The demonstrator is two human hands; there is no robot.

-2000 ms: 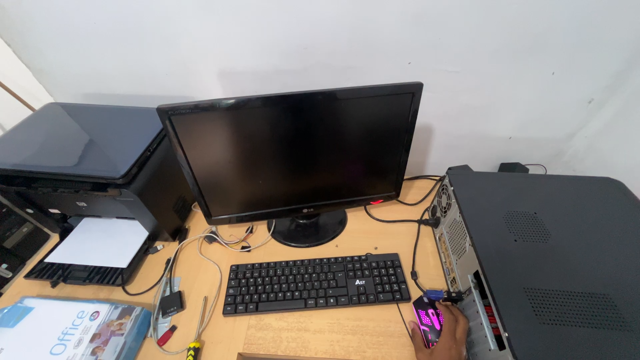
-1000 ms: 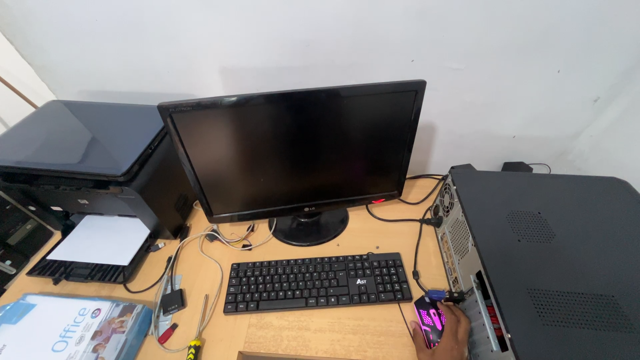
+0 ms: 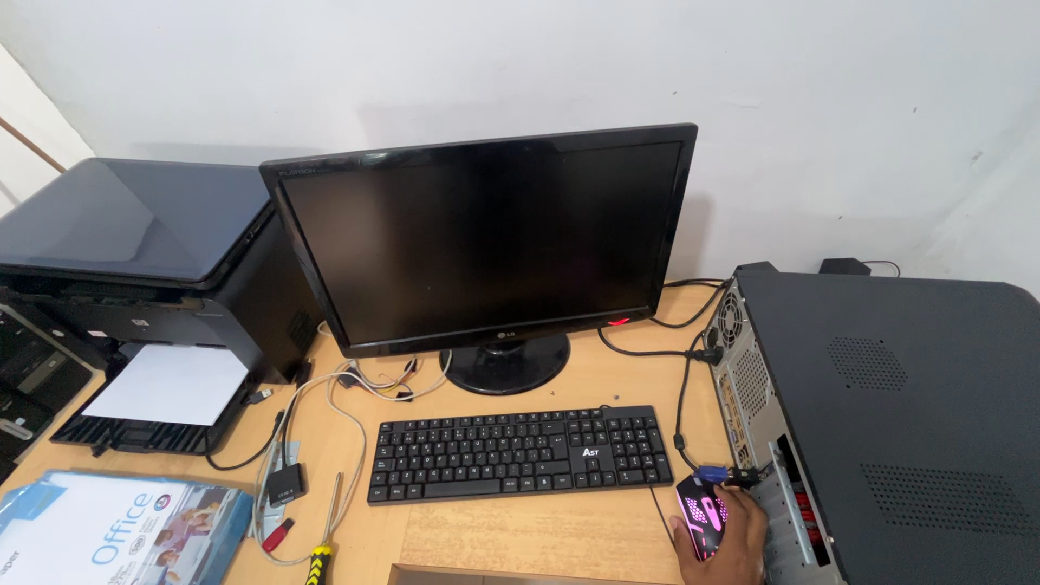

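My right hand [image 3: 730,540] rests on a black computer mouse [image 3: 704,513] with pink lights, low on the right. Just left of it lies a black keyboard [image 3: 520,455]. Beyond the keyboard stands an LG monitor [image 3: 487,244], its screen dark and a red light at its lower right corner. A computer case [image 3: 894,390] is close to the right of my hand, its rear ports facing the keyboard. A blue VGA connector [image 3: 712,473] sits by the front of the mouse, near the back of the case. My left hand is out of view.
At left stands a black printer [image 3: 138,236] with white paper [image 3: 166,383] in its tray. In front lies a paper ream [image 3: 122,528]. Nearby are a screwdriver [image 3: 321,561], a red USB stick [image 3: 278,536], a black adapter [image 3: 286,484] and loose cables [image 3: 357,422]. Another computer case [image 3: 36,366] is partly visible.
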